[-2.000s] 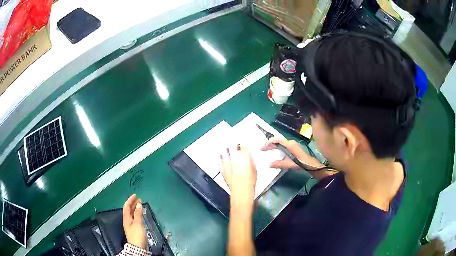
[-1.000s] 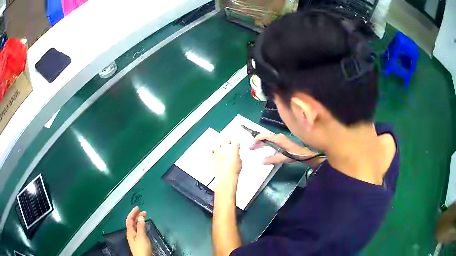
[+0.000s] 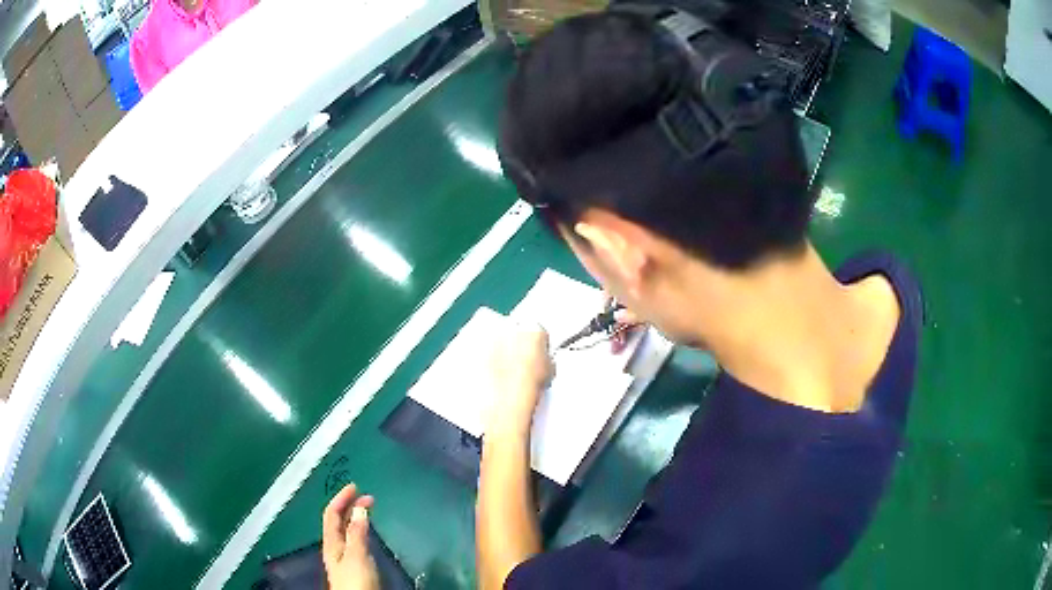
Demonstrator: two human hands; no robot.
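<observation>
My left hand is at the bottom edge, cut off by it. Its fingers are raised and a little apart, and it holds nothing that I can see. A black piece lies beside and under it, partly cut off. My right hand is not in view. To the right, a person holds a dark pen-like tool over white-backed panels. The person's left hand rests on them. A black back piece sticks out under the panels' lower left side.
A pale dividing rail crosses the green worktop. A gridded solar panel lies at lower left. A white shelf bears a black piece. The neighbouring person fills the right side. A blue stool stands behind.
The view has shifted, and a person in pink now shows at upper left. The neighbour's head leans lower and the tool tip now points down-left. My left hand stays raised and empty.
</observation>
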